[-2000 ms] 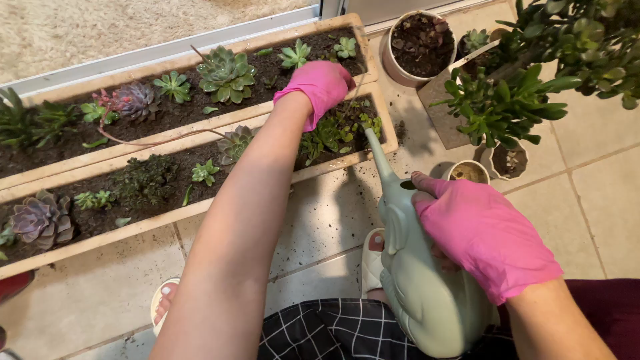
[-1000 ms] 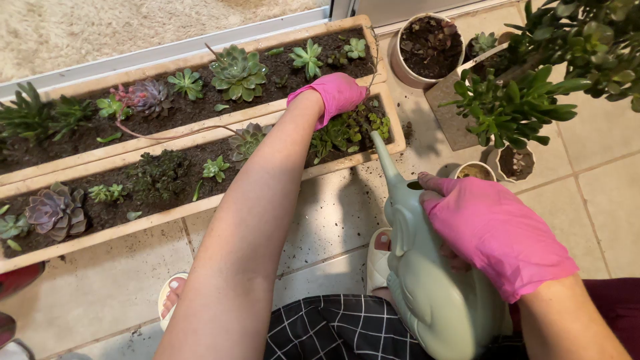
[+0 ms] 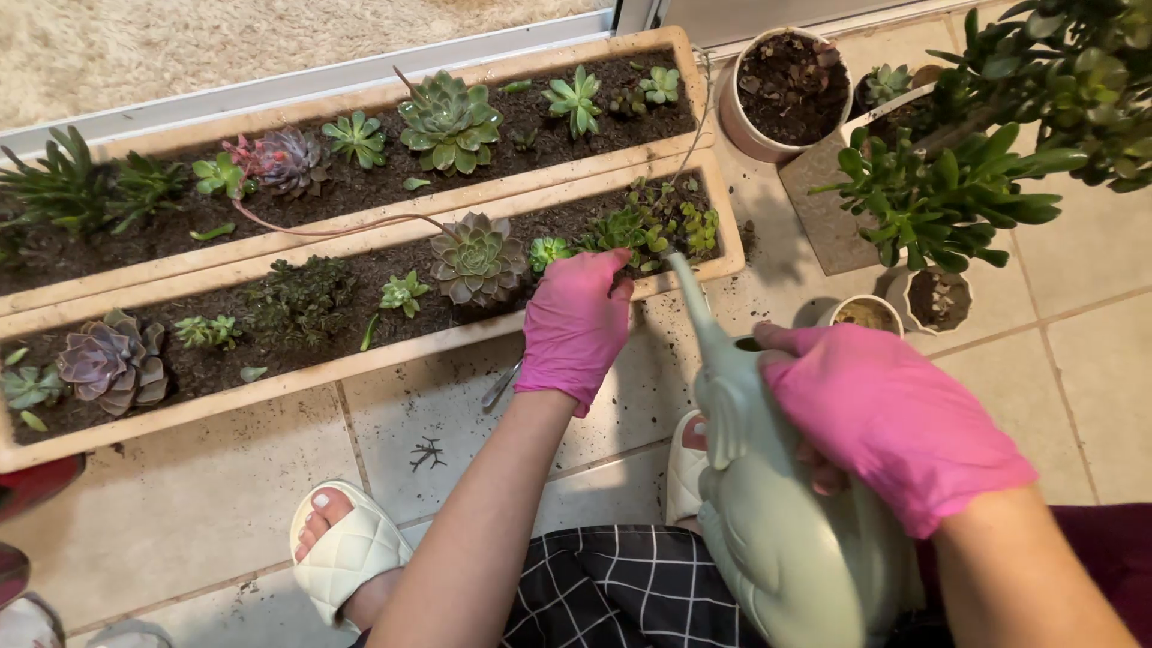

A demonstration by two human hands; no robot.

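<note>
My right hand (image 3: 886,414), in a pink glove, grips a pale green elephant-shaped watering can (image 3: 783,522). The tip of its spout is at the near edge of the front planter (image 3: 432,338), beside small trailing succulents (image 3: 688,225) at that planter's right end. My left hand (image 3: 580,319), also gloved in pink, is at the front planter's rim, its fingertips by the low green plants; whether it pinches a leaf cannot be told. A rosette succulent (image 3: 477,259) grows left of it. Behind lies a second long planter (image 3: 576,189) with a large green rosette (image 3: 448,121) and other succulents.
Round pots (image 3: 742,126) and a bushy potted plant (image 3: 954,189) stand at the right, with small cups of soil (image 3: 936,301) nearer. A metal tool (image 3: 500,385) lies partly hidden by the front planter. Soil bits and a twig (image 3: 427,453) are on the tiles, near my sandaled feet.
My left hand has drawn back toward me from between the planters' right ends to the front planter's near rim. My right hand still holds the watering can.
</note>
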